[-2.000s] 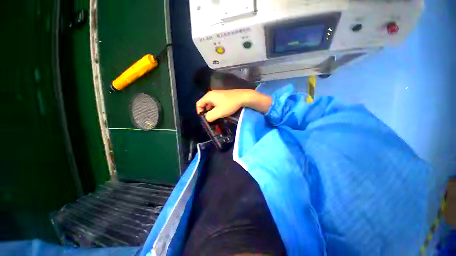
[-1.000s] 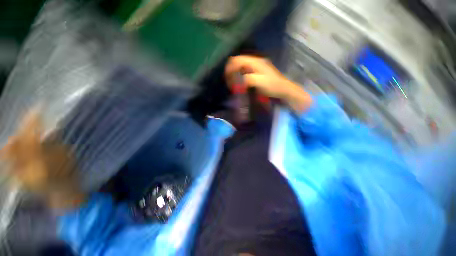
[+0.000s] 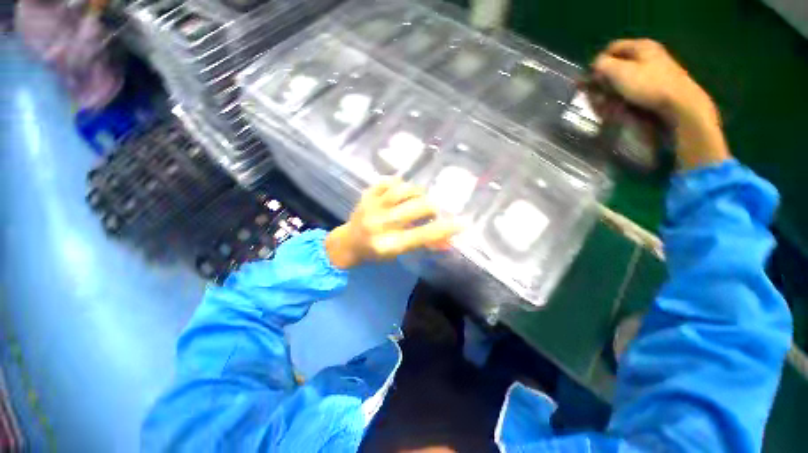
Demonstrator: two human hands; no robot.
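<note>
A clear plastic blister tray (image 3: 425,150) lies on top of a stack at the bench end. Pale, shiny squares show in its pockets. My left hand (image 3: 394,223) is at the tray's near long edge with fingers spread over it; whether it grips anything is unclear. My right hand (image 3: 642,88) is above the tray's far right corner and holds a dark phone half-assembly (image 3: 633,137), blurred, its details not readable.
More ridged clear trays (image 3: 208,80) stand at the left. Dark stacks of black trays (image 3: 168,195) are on the blue floor. The green bench (image 3: 580,283) runs to the right, with part of a round grey dish (image 3: 627,334) beside my right sleeve.
The view has turned to the tray stack. My right hand has moved from my lap to over the tray, still holding the dark phone part. My left hand has come onto the tray's near edge.
</note>
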